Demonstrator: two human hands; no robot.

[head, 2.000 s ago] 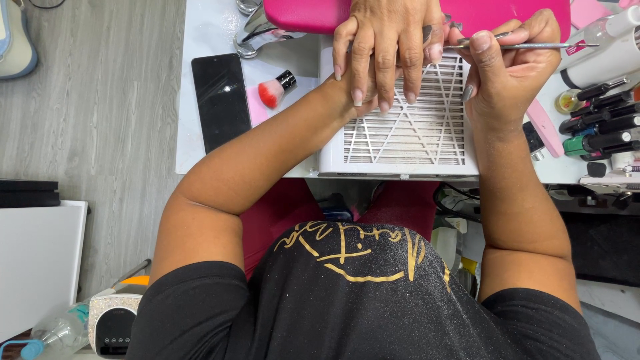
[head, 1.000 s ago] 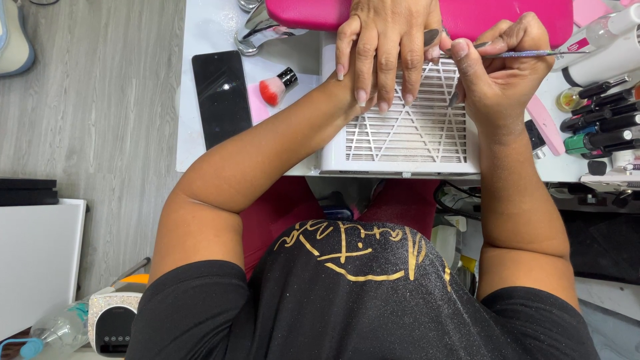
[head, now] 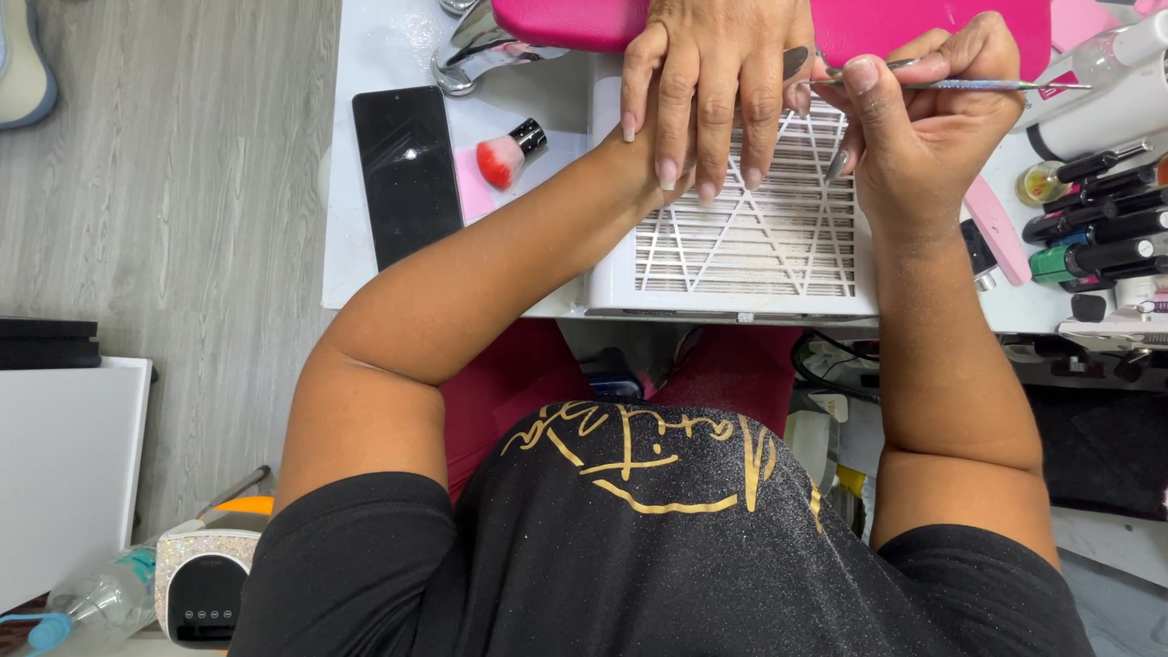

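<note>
Another person's hand [head: 721, 91] lies palm down, fingers spread, above the grille of a white nail dust collector [head: 748, 246]. My left hand [head: 671, 173] is beneath that hand and mostly hidden by it; a dark-painted nail, seemingly my left thumb's, shows at its thumb side. My right hand [head: 922, 109] pinches a thin metal manicure tool [head: 985, 85] between thumb and fingers. The tool's inner end is at the other person's thumb. A pink padded armrest [head: 566, 23] is behind the hands.
Left on the table are a black smartphone [head: 408, 173], a brush with red and white bristles [head: 504, 162] and a chrome object [head: 484, 50]. Nail polish bottles [head: 1095, 255], a pink nail file [head: 996, 228] and a white bottle [head: 1109, 87] are at the right.
My right hand has shifted slightly, and the tool in it lies at a flatter angle than two seconds ago. The other person's hand stays nearly in place.
</note>
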